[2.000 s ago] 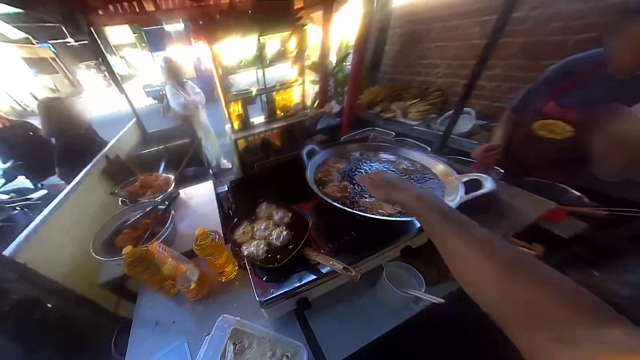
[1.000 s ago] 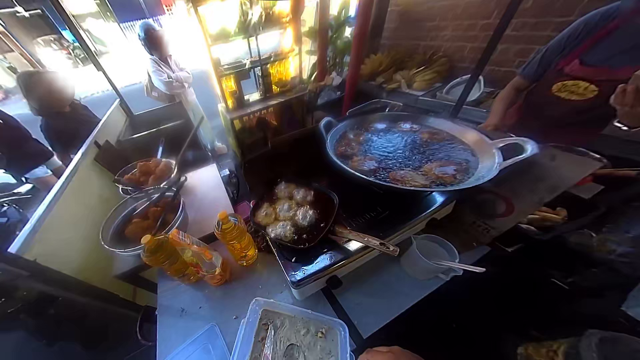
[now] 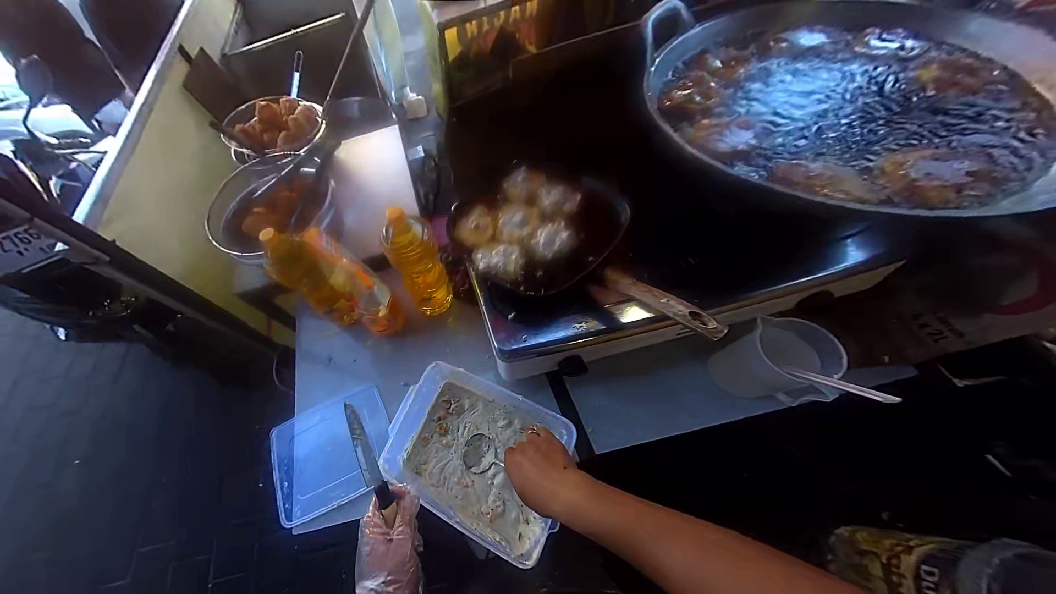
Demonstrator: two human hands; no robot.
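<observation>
My left hand [image 3: 388, 540], in a clear plastic glove, holds a knife [image 3: 363, 450] by its dark handle, blade pointing up and away over a blue-tinted plastic lid [image 3: 318, 462]. My right hand [image 3: 540, 472], bare with a ring, is closed on the handle of a round metal spoon or ladle [image 3: 478, 453], whose bowl rests in pale batter [image 3: 462, 503]. The batter fills a rectangular clear plastic container [image 3: 421, 388]. Beyond it, several pale fritters [image 3: 516, 223] sit in a small dark frying pan [image 3: 598, 247] on the stove.
A large wok [image 3: 701, 157] of bubbling oil with frying pieces stands at upper right. The pan's handle [image 3: 668, 305] sticks out over the stove edge. A plastic jug [image 3: 775, 355] with a spoon is at right. Oil bottles [image 3: 418, 264] and bowls of fried food [image 3: 276, 124] are at left.
My right hand, over the wok two seconds ago, is now at the batter container with the spoon. My gloved left hand with the knife has come into view. The view has tilted down.
</observation>
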